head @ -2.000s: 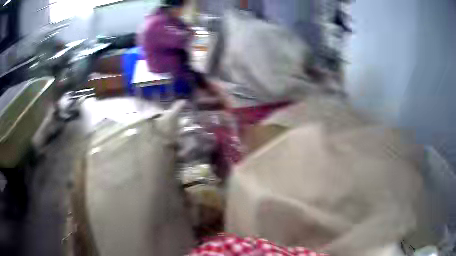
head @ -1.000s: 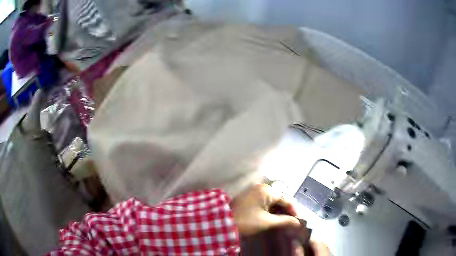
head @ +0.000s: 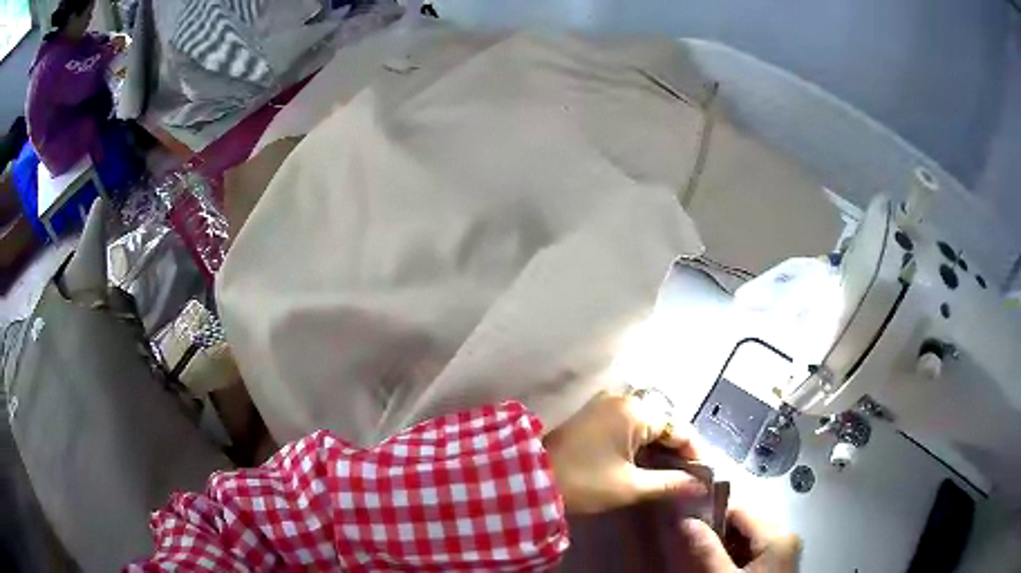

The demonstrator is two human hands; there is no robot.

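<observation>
My left hand (head: 614, 457), in a red-and-white checked sleeve, pinches a folded brown cloth edge (head: 655, 526) left of the needle plate (head: 733, 420). My right hand (head: 748, 551), partly cut off by the bottom edge, holds the same cloth edge with thumb and fingers. The cloth lies outside the presser foot (head: 780, 423), not under it. A large beige garment panel (head: 470, 224) is spread over the table's left and back, with a seam line near its right end. The white sewing machine head (head: 896, 291) is at right, brightly lit at the needle.
A black slab, seemingly a phone (head: 943, 528), lies on the machine bed at lower right. Beige-grey cloth (head: 101, 414) is piled at left, near plastic-wrapped maroon material (head: 199, 224). A person in purple (head: 73, 101) sits at far upper left. A pale wall (head: 851, 67) stands behind.
The view has swung from the room and cloth pile to the machine, bringing both hands into view. Over the last second it steadied, with the hands still at the brown cloth edge.
</observation>
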